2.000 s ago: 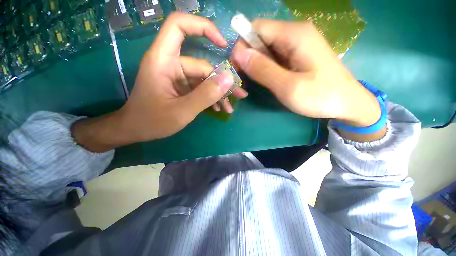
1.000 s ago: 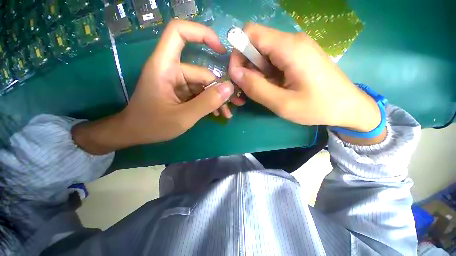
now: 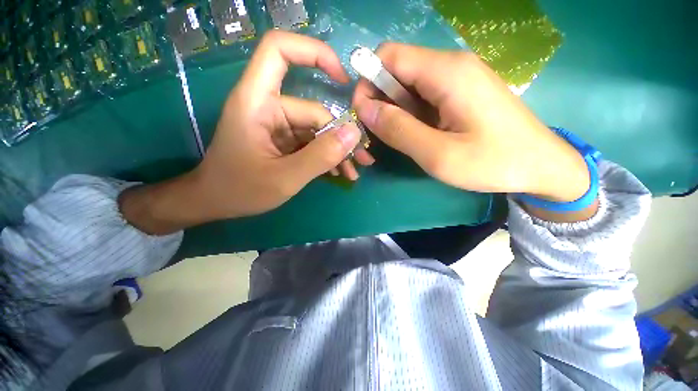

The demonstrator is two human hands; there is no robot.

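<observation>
My left hand (image 3: 260, 145) holds a small square circuit board module (image 3: 342, 124) between thumb and fingers, its silver side showing. My right hand (image 3: 459, 122), with a blue band on the wrist, grips slim silver-white tweezers (image 3: 380, 76). Their rounded rear end points up and to the left. The tweezers' tips are hidden by my right fingers, close to the module; I cannot tell whether they touch it. A small yellow-green film piece (image 3: 337, 181) shows partly below my left fingers.
A clear blister tray at the upper left holds rows of green-gold modules (image 3: 97, 57) and silver-grey labelled ones (image 3: 232, 19). A clear liner sheet (image 3: 409, 27) lies beyond my hands. A large yellow-green film sheet (image 3: 509, 38) lies at the upper right on the green mat (image 3: 612, 99).
Over the last second my left fingers have tilted the module, so more of its silver face shows. The tweezers' rear end has dropped slightly since the first frame. Both hands keep their holds.
</observation>
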